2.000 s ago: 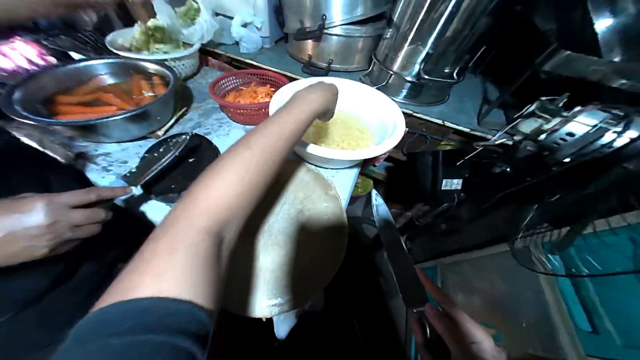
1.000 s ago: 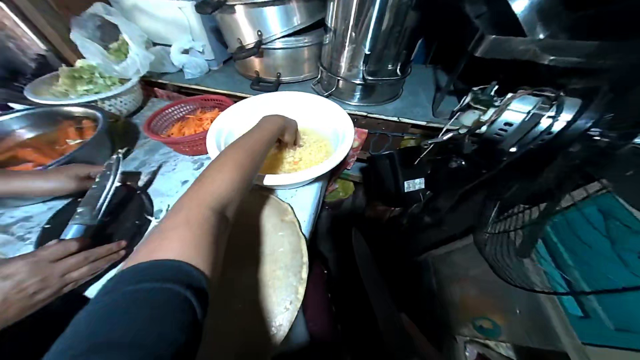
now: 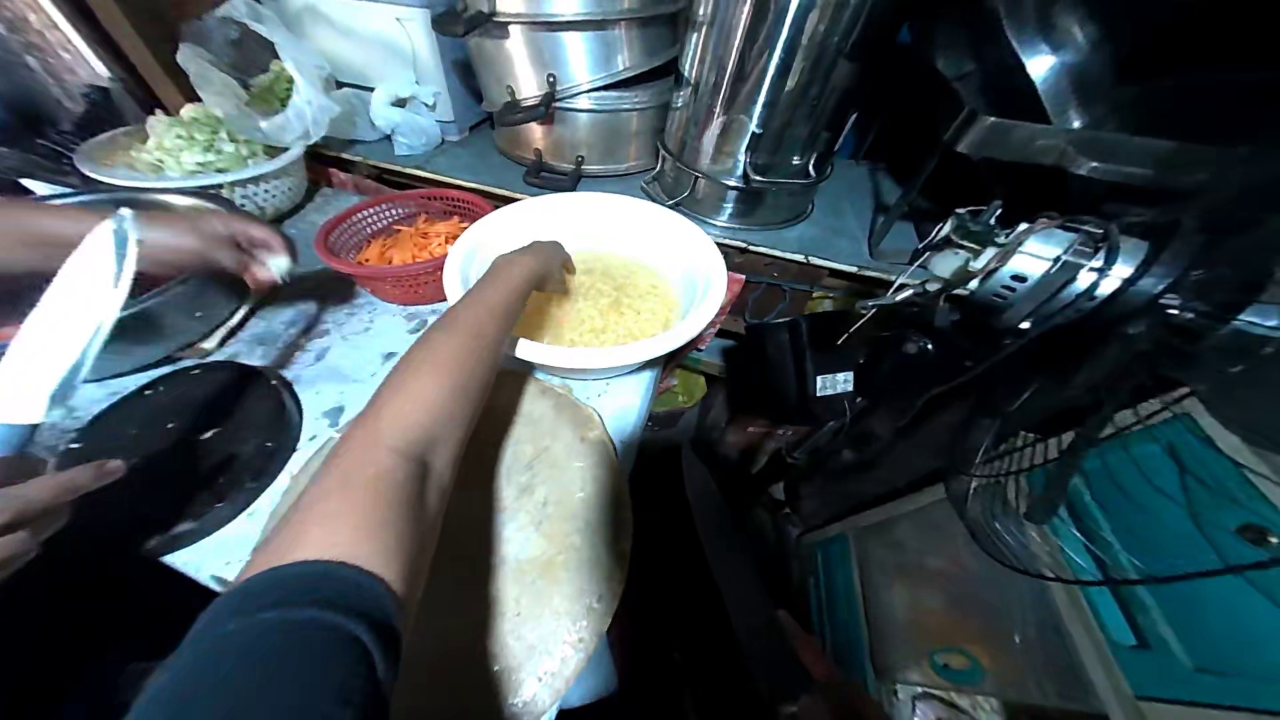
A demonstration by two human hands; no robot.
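Note:
My left hand (image 3: 543, 266) reaches into a white plastic bowl (image 3: 700, 290), its fingertips against small pale yellow pieces (image 3: 615, 305) in liquid; what they grip is hidden. Under my left forearm lies a round, worn chopping board (image 3: 555, 540) with small scraps on it. Low in the dark, right of the board, my right hand (image 3: 818, 665) is dim, around the handle end of a knife (image 3: 725, 550) whose dark blade points up and away. A red plastic basket (image 3: 400, 277) of shredded carrot (image 3: 412, 242) stands left of the bowl.
At the left, a co-worker's hands (image 3: 225, 240) are over the table near a broad knife (image 3: 75, 320) and a round black board (image 3: 190, 450). Behind stand chopped greens (image 3: 195, 140), steel pots (image 3: 590, 125) and a tall steel container (image 3: 760, 100). A wire fan guard (image 3: 1000, 540) is at the right.
My left hand stays in the white bowl. The co-worker's far hand has moved from the knife and black board toward the red basket. The view has turned somewhat to the right since the first frame.

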